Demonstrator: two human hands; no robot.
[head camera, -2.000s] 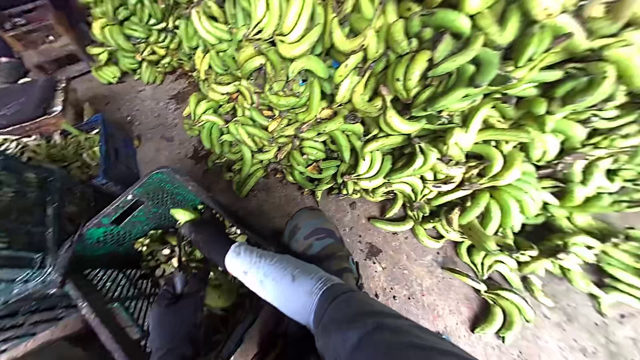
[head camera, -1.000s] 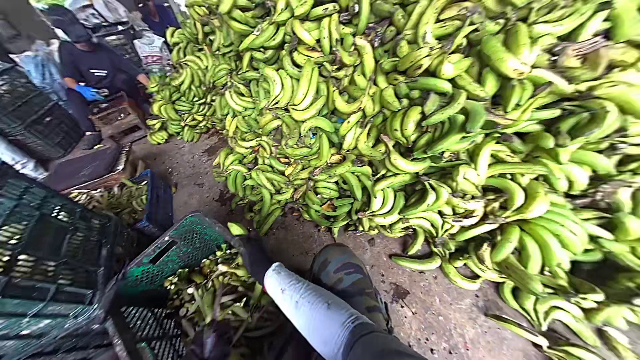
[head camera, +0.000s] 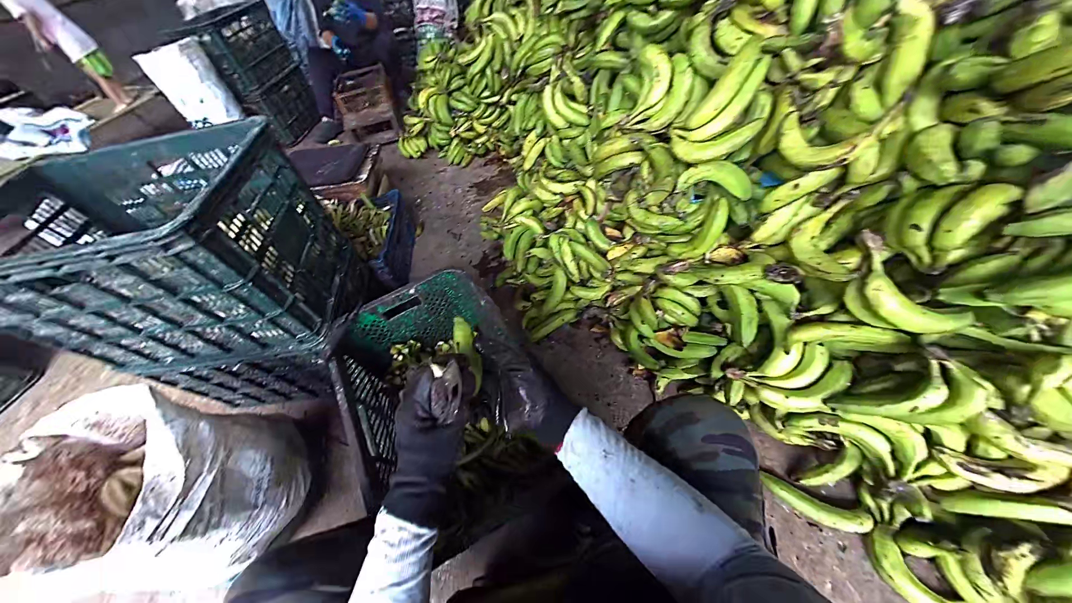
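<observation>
Both my hands wear dark gloves with pale sleeves, over a green plastic crate (head camera: 448, 293) between my knees. My left hand (head camera: 431, 419) is closed around a small object with a pale metallic-looking part near its top; whether it is a knife cannot be told. Beside it, my right hand (head camera: 519, 389) has its fingers on a green banana or plantain (head camera: 466, 347), which stands upright between the hands. Peel-like green scraps (head camera: 486, 444) lie in the crate beneath them.
A large pile of green bananas or plantains (head camera: 712, 209) covers the floor at right. Dark stacked crates (head camera: 167, 293) stand at left, above a white sack (head camera: 226, 469). Behind are a blue crate (head camera: 398, 243), a wooden crate (head camera: 366, 100) and people, one with blue gloves (head camera: 345, 17).
The view has swung left. My left hand, out of clear sight one second ago, now shows beside my right hand over the green crate.
</observation>
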